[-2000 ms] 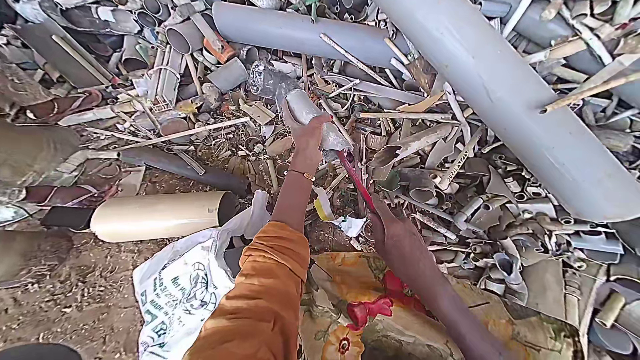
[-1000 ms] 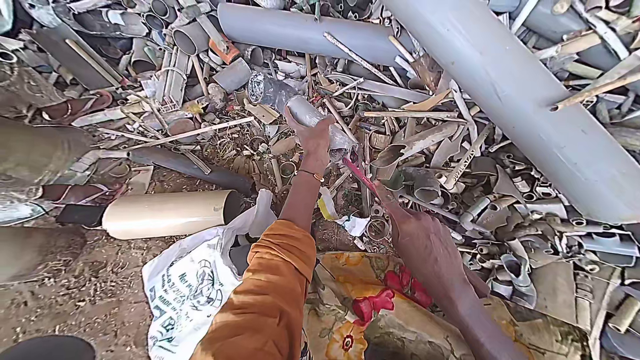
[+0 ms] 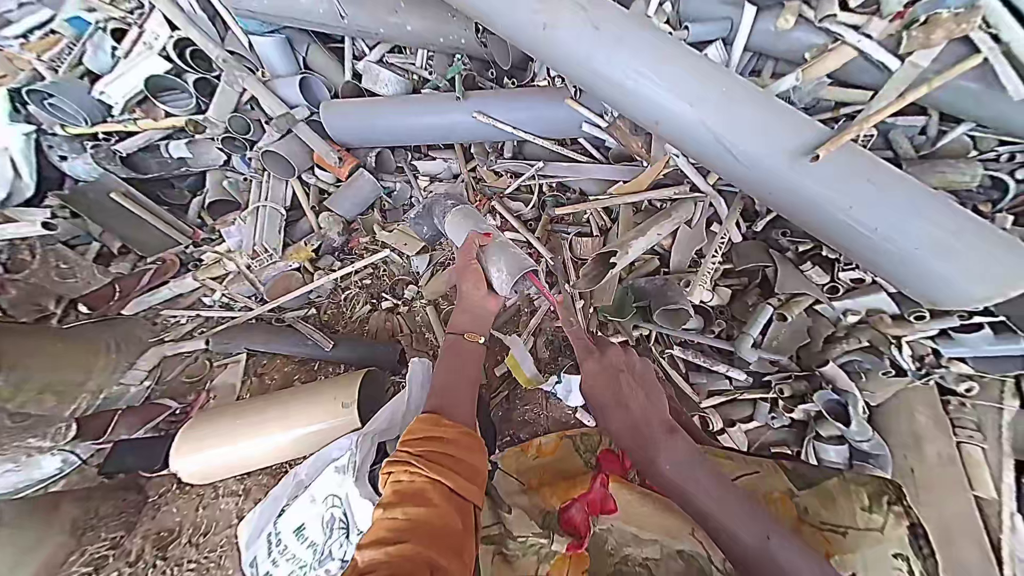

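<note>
My left hand (image 3: 472, 284) holds a short piece of grey plastic pipe (image 3: 494, 254) by its side, tilted over the scrap heap. My right hand (image 3: 612, 376) grips a thin red tool (image 3: 544, 288), its index finger laid along it; the tool's far end reaches the pipe's open near end. What the tool's tip looks like is hidden at the pipe. A dark, crumpled-looking piece (image 3: 430, 218) lies just beyond the pipe's far end.
A large grey pipe (image 3: 744, 152) crosses the upper right, with a smaller grey pipe (image 3: 448, 118) behind. Broken pipe pieces cover the ground. A cream pipe (image 3: 268, 428) and a white woven sack (image 3: 308, 508) lie lower left, a flowered cloth (image 3: 536, 512) at the bottom.
The red tool shows a shorter visible length than two seconds ago, and my right hand is closer to the pipe. My left hand still holds the pipe.
</note>
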